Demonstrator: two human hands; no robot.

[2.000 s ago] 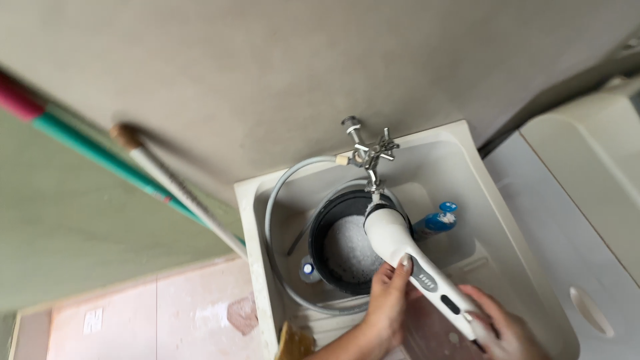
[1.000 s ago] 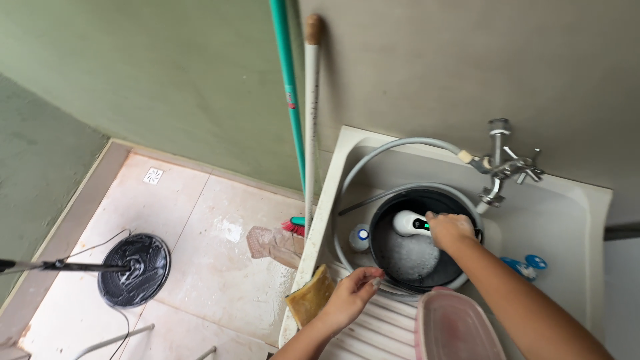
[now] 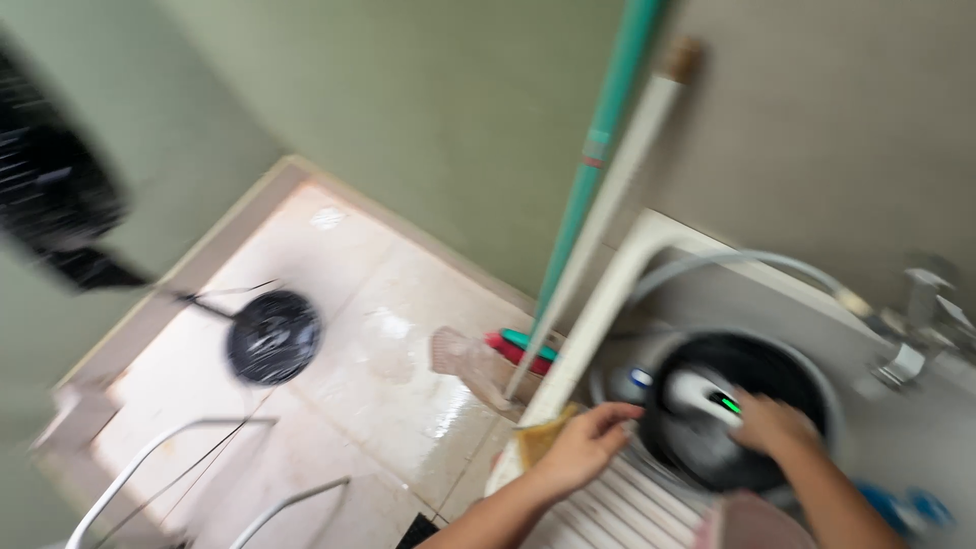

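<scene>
My right hand (image 3: 774, 427) grips a white handheld electric device (image 3: 698, 393) with a green light, its body down inside a black bucket (image 3: 801, 374). Whitish suds or liquid show blurred in the bucket, which stands in a pale laundry sink (image 3: 583, 343). Near the bucket's left rim is my left hand (image 3: 583, 450), fingers apart and holding nothing, above the ribbed washboard (image 3: 610, 507). A yellow cloth or sponge (image 3: 543, 438) lies at the sink's left edge beside that hand. The device's lower end is hidden.
A grey hose (image 3: 762, 259) runs from the metal tap (image 3: 926, 305). Green (image 3: 583, 183) and white (image 3: 625, 160) poles lean left of the sink. A pedestal fan's round base (image 3: 274, 338) stands on the floor. Blue objects (image 3: 900, 507) lie at lower right, near a pink container (image 3: 751, 522).
The device, held in both hands above the bucket two seconds ago, is now in the bucket in my right hand alone. My left hand has let go of it. The view has swung left.
</scene>
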